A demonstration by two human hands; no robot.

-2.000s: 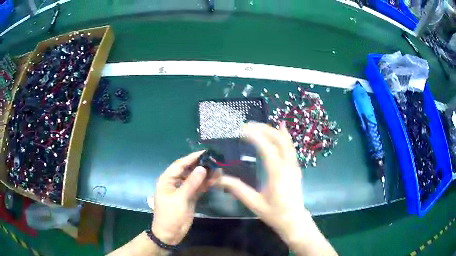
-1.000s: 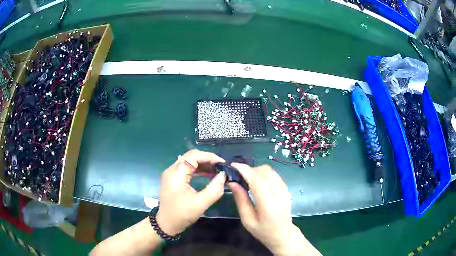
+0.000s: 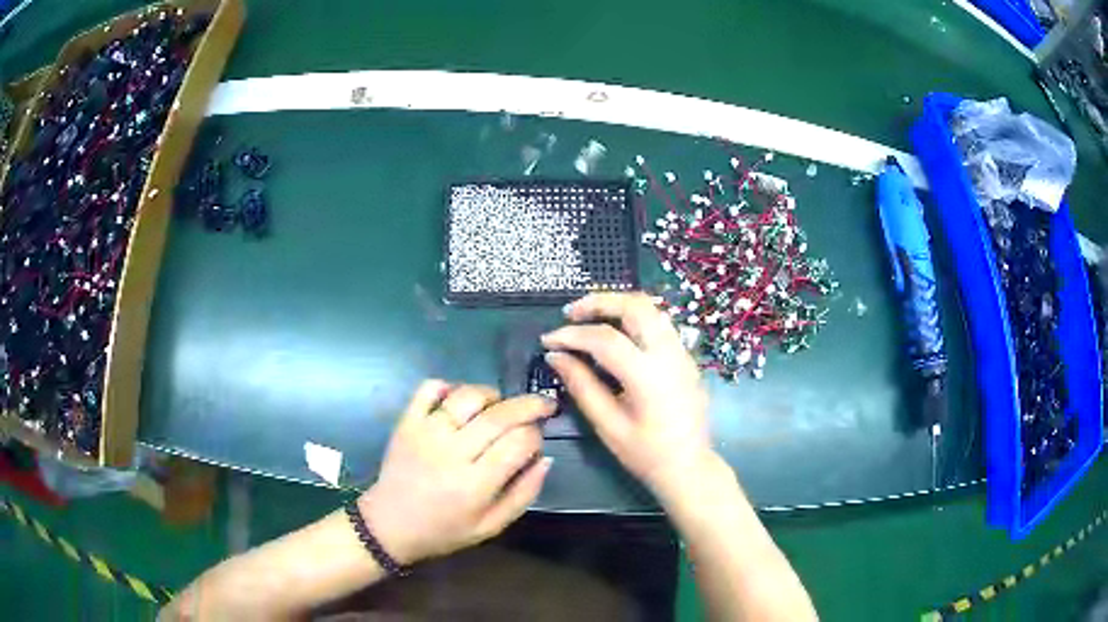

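A small black housing [image 3: 543,375] lies in the dark fixture [image 3: 520,351] near the front edge of the mat. My left hand [image 3: 459,468] is on its left, with a fingertip touching its lower edge. My right hand [image 3: 638,386] is on its right, with thumb and finger at its upper right side. The fingers cover much of the housing and fixture. Whether either hand grips the housing cannot be told. The black screw tray [image 3: 541,241], partly filled with silvery screws, is just behind.
Red-wired connectors [image 3: 744,261] lie right of the tray. Farther right are the blue electric screwdriver [image 3: 909,261] and blue bin [image 3: 999,365] with a clear bag. Left are loose black housings [image 3: 231,192] and the filled cardboard box [image 3: 136,261]. A white scrap [image 3: 323,463] lies at the front edge.
The black housing, held up between both hands before, is now down in the fixture. My hands have spread over it. The view has shifted, so the tray and box appear higher and farther left.
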